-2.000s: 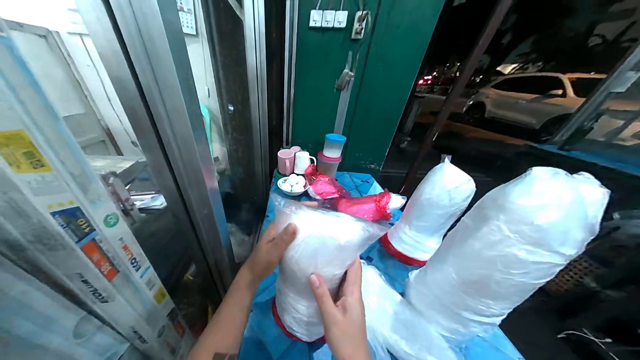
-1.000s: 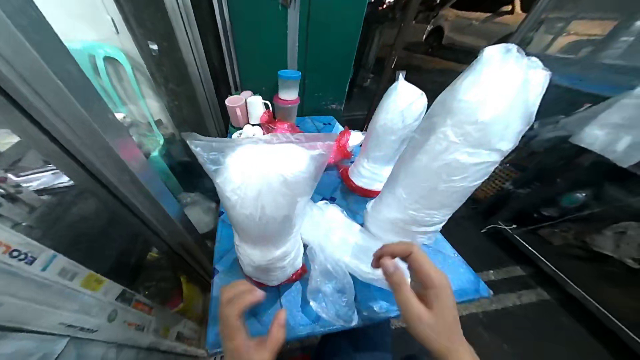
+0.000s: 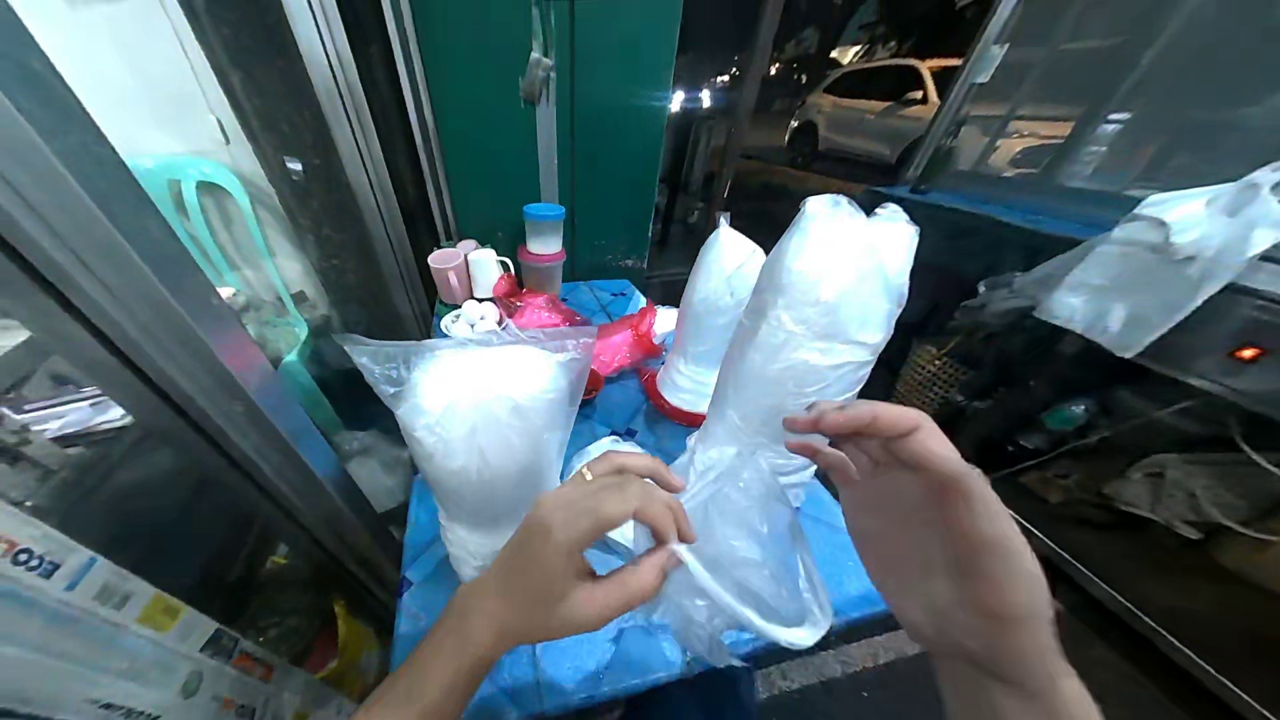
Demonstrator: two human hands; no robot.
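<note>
My left hand (image 3: 600, 540), with a ring on one finger, pinches the edge of a clear plastic bag (image 3: 745, 560) that hangs over the table's front part. My right hand (image 3: 920, 500) is raised just right of that bag, fingers apart and holding nothing. Left of my left hand stands a clear bag packed with white material (image 3: 485, 430), its flat top spread wide. Behind my hands a tall white plastic-wrapped stack (image 3: 800, 330) leans to the right. A smaller wrapped white stack (image 3: 712, 310) stands beside it on a red base.
The table (image 3: 600, 670) has a blue cover. At its back are pink and white mugs (image 3: 450, 275), lidded containers (image 3: 543, 240), a bowl of white balls (image 3: 472, 318) and red plastic packets (image 3: 625, 340). A metal-framed glass door (image 3: 200, 330) borders the left; a plastic bag (image 3: 1150, 260) hangs right.
My hands have left the packed bag, which they held two seconds ago. My left hand has moved right and taken hold of the clear bag's edge.
</note>
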